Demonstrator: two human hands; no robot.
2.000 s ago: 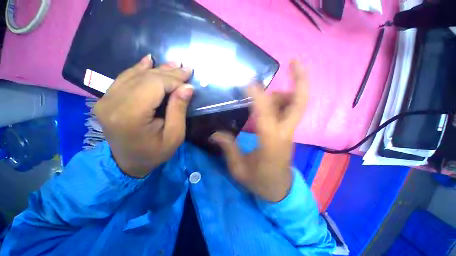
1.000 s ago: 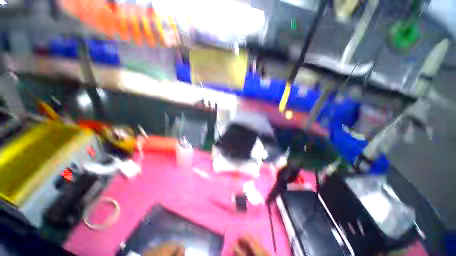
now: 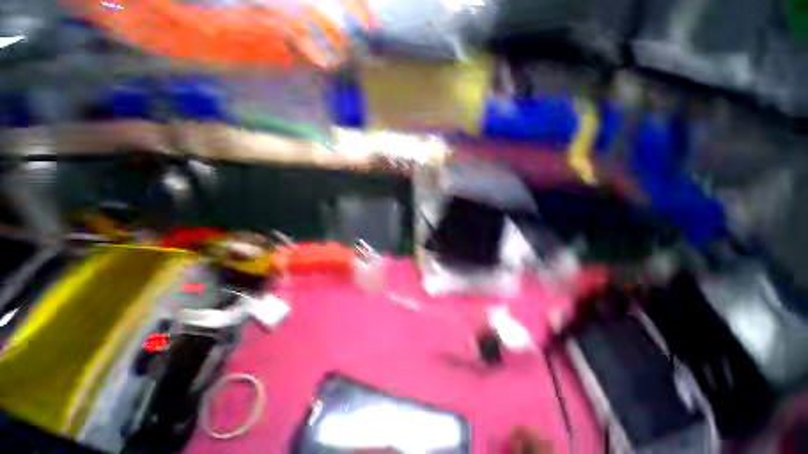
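The picture is blurred. The dark tablet screen assembly (image 3: 312,433) lies on the pink mat at the bottom edge, cut off by it, with a bright white glare over its face. A small brownish blurred patch at the bottom edge right of the tablet looks like the fingertips of my right hand (image 3: 527,442); it is apart from the tablet's visible part, and its grip cannot be seen. My left hand is out of the picture.
A cream tape roll (image 3: 232,406) lies left of the tablet. A yellow-topped power unit (image 3: 89,328) stands at left. A small black block (image 3: 489,344) lies beside a white scrap (image 3: 509,328). Tablets or panels (image 3: 633,381) are stacked at right. Blue bins (image 3: 532,120) line the back.
The view has tilted up from the tablet to the bench's back, then swung slightly left. The tablet now sits at the bottom edge. My left hand has left the picture; my right hand is nearly out.
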